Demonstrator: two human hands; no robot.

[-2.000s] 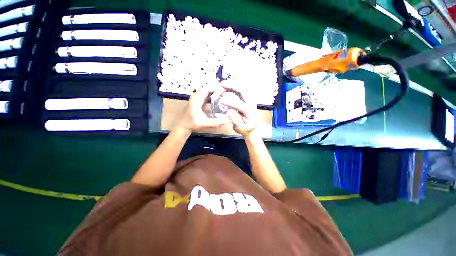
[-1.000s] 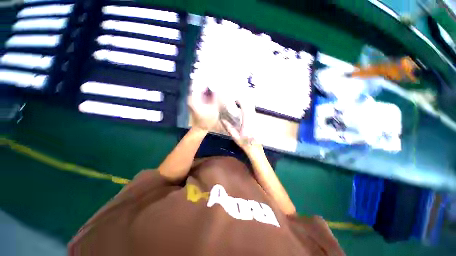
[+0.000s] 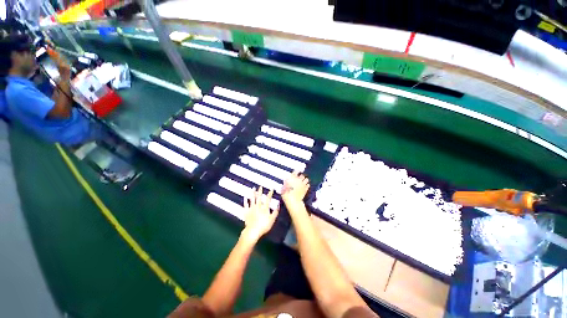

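Observation:
White tube housings [image 3: 283, 151] lie in parallel rows in the near black ribbed tray [image 3: 319, 163]. My left hand [image 3: 261, 214] is over the right ends of the front tubes, fingers spread, with nothing seen in it. My right hand [image 3: 295, 187] is just right of it, at the right end of a tube in the tray. Its fingers are partly bent, and whether they grip the tube cannot be told. The hands cover some tube ends. The black parts tray [image 3: 387, 248], heaped with small white parts [image 3: 398, 214], is to the right.
A second tube tray [image 3: 214, 163] is farther left. The tan board [image 3: 354, 254] is before the parts tray. The orange screwdriver [image 3: 494, 200], a clear bag [image 3: 507, 235] and the white-silver block [image 3: 497, 286] on blue are at right. A person in blue [image 3: 37, 109] is at far left.
The view has turned left. My hands have moved from the tan board to the near tube tray and come apart from the piece they held. The tray's earlier bare slot now shows a tube.

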